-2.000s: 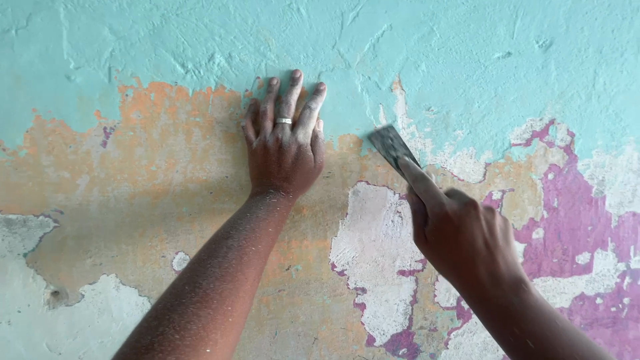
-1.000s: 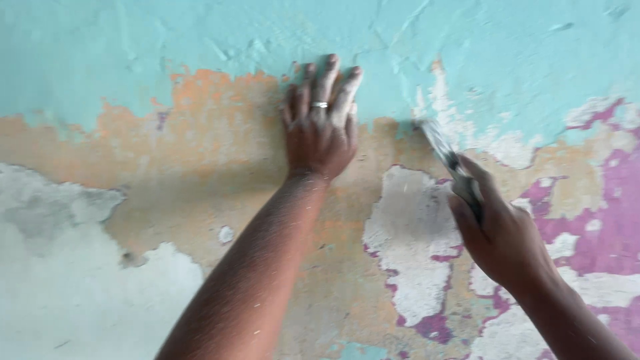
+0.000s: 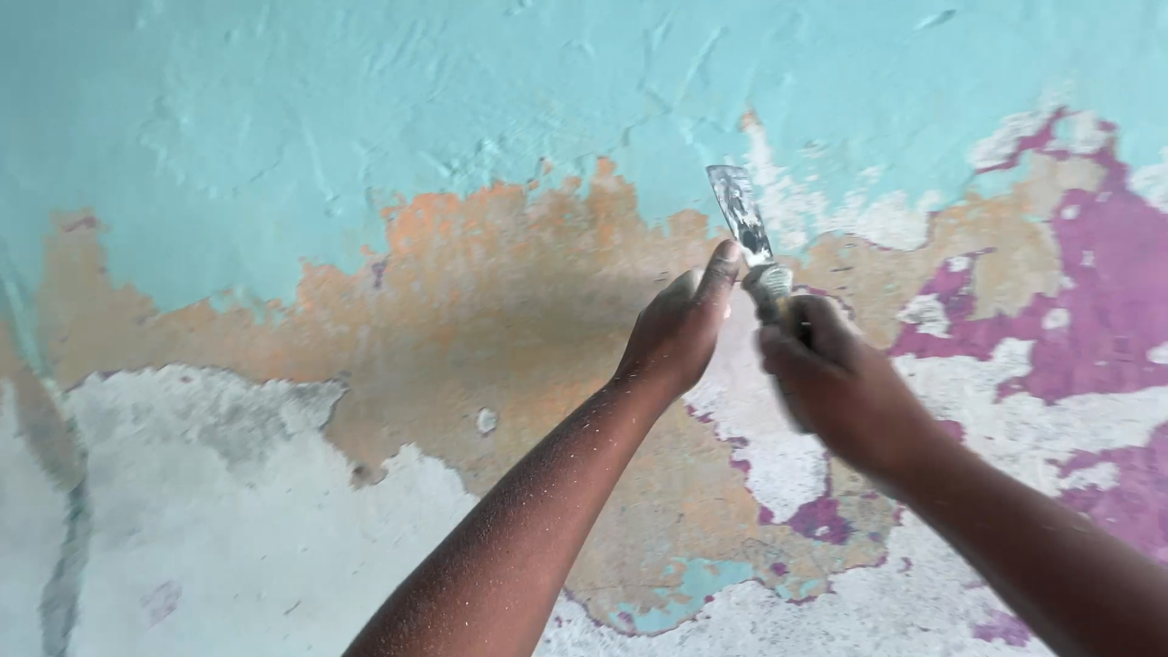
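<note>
In my right hand (image 3: 830, 383) is a scraper (image 3: 741, 210), gripped by its handle, its metal blade pointing up and slightly left. White and dark residue marks the blade. My left hand (image 3: 680, 324) is just left of the scraper, thumb raised close to the base of the blade; whether it touches is unclear, and its other fingers are mostly hidden. Behind both hands is a wall with turquoise paint (image 3: 511, 91) above and a worn tan and orange layer (image 3: 511, 319) below. Pale dust specks cover my left forearm.
Bare whitish plaster (image 3: 255, 529) shows at the lower left, with a grey vertical streak (image 3: 68, 566) near the edge. Purple paint patches (image 3: 1095, 301) spread over the right side. A small turquoise remnant (image 3: 693, 593) lies low on the wall.
My left hand has left its flat, spread position on the wall and come beside the scraper. The scraper has come off the paint edge, its blade now more upright. The view has shifted.
</note>
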